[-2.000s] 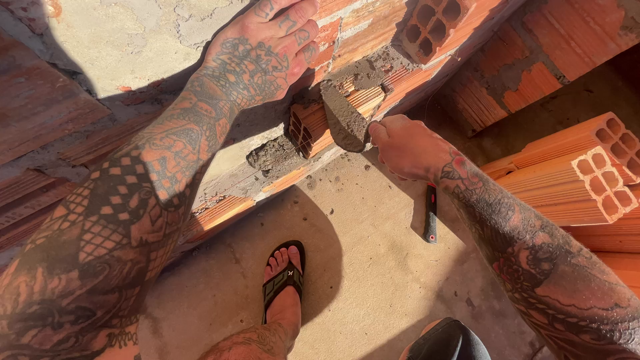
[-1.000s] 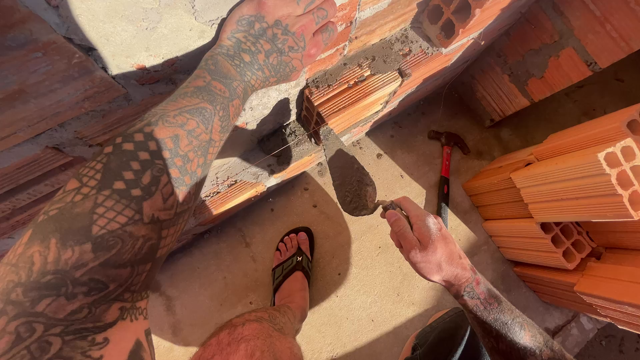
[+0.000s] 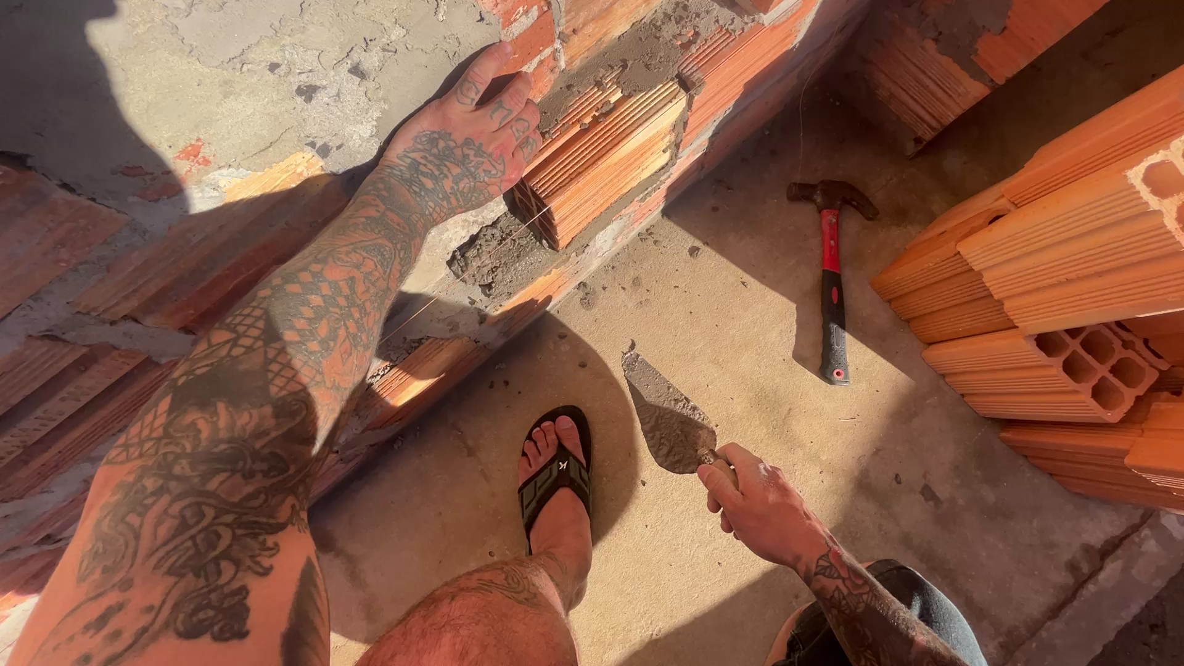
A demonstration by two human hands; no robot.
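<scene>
My right hand (image 3: pixel 763 504) grips the handle of a mortar-smeared trowel (image 3: pixel 671 416), its blade held over the floor with the tip pointing up and left. My left hand (image 3: pixel 472 139) rests on the wall beside a ribbed hollow clay brick (image 3: pixel 606 153), fingers spread, with no tool in it. Mortar (image 3: pixel 638 46) covers the brick's far edge and the course behind it. Just below the brick's near end lies a patch of wet mortar (image 3: pixel 499 250). A thin string line (image 3: pixel 462 273) crosses that patch along the wall.
A claw hammer (image 3: pixel 831 277) with a red and black handle lies on the concrete floor. Hollow clay bricks (image 3: pixel 1064 240) are stacked at the right. My foot in a black flip-flop (image 3: pixel 555 462) stands near the wall base. Another brick wall part (image 3: pixel 925 74) is at the top right.
My right hand has drawn the trowel back from the brick, down over the floor. My left hand stays at the wall. The view has shifted, showing more of the hammer and stacked bricks.
</scene>
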